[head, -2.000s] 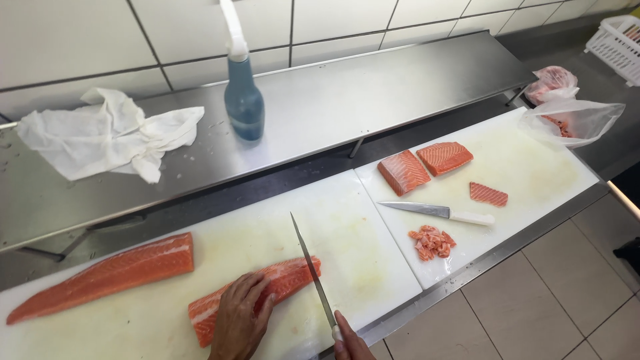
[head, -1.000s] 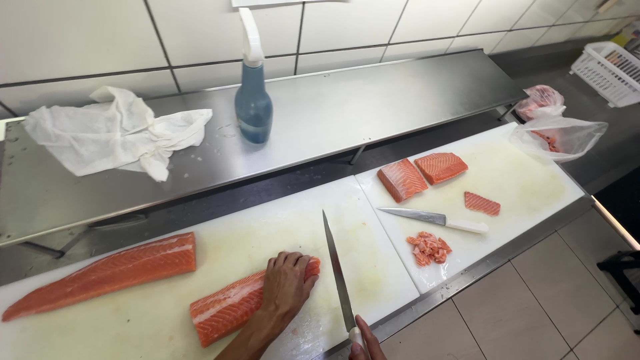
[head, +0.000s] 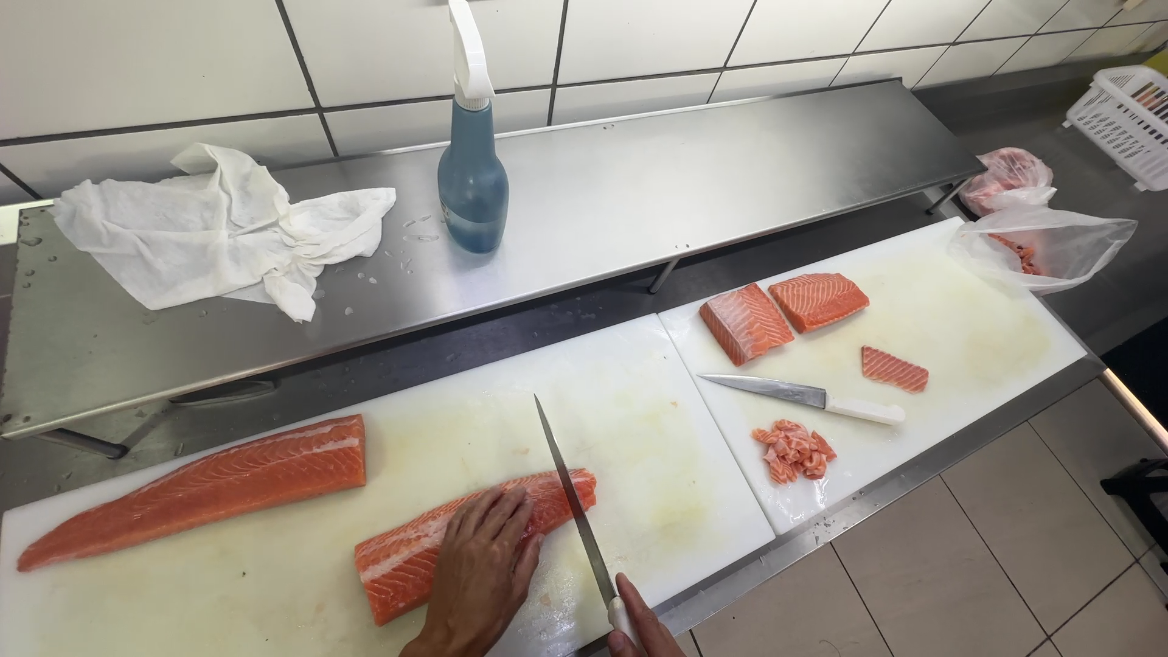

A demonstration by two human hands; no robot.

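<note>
My left hand (head: 484,566) lies with fingers together on top of a salmon fillet piece (head: 401,566) on the left white cutting board (head: 301,584). In my right hand (head: 643,625) is the light handle of a long slicing knife (head: 584,525), its blade crossing the fillet near the right end. Whether the blade has cut in, I cannot tell. A longer tapered salmon fillet (head: 210,484) rests to the left. On the right cutting board (head: 985,319) are two salmon blocks (head: 746,324) (head: 818,301), a thin salmon slice (head: 894,369), a white-handled knife (head: 785,391) and a pile of salmon scraps (head: 794,451).
A raised stainless steel shelf (head: 584,210) runs behind the boards, holding a blue spray bottle (head: 473,178) and a crumpled white cloth (head: 219,228). Plastic bags (head: 1086,242) (head: 1008,178) with pinkish contents and a white plastic basket (head: 1127,123) are at the far right.
My left hand has moved back leftward along the fillet from near its right end a second ago. The knife blade, then beside the fillet's right end, now crosses it.
</note>
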